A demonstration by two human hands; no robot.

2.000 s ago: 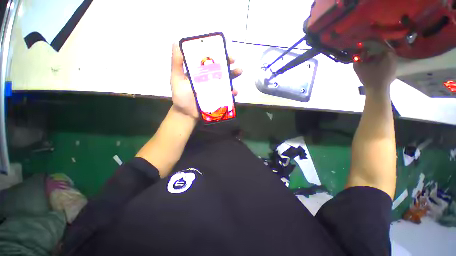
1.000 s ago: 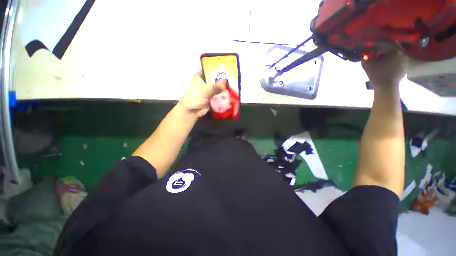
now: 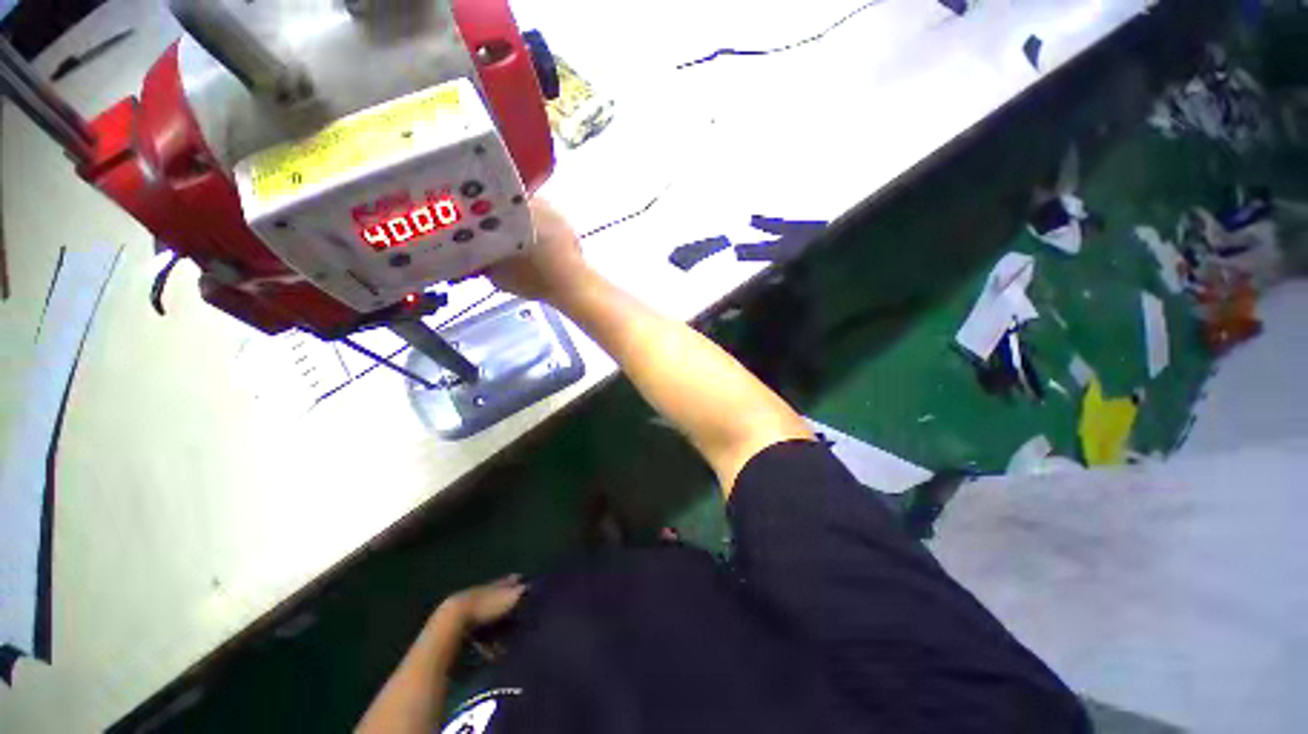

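The red cutting machine (image 3: 172,201) stands at the upper left, its white control box (image 3: 395,201) facing me with red digits 4000. Its grey base plate (image 3: 509,366) lies flat near the table's front edge, under the dark upright (image 3: 435,349). My right hand (image 3: 545,258) is closed at the machine's handle, its fingers mostly hidden behind the control box. My left hand (image 3: 488,599) is low by my dark shirt, below the table edge. Its fingers are partly hidden, and I cannot tell if it holds anything. No phone shows.
White paper with a dark edge (image 3: 40,459) lies at the far left. Dark fabric scraps (image 3: 779,238) and a thin black cord (image 3: 775,53) lie on the table (image 3: 258,531). A crumpled yellowish item (image 3: 577,108) is behind the machine. Scraps litter the green floor (image 3: 889,337).
The view has turned to the right and the machine now shows from its control-box side. My left hand has dropped from over the table edge to my body, and the phone is out of sight.
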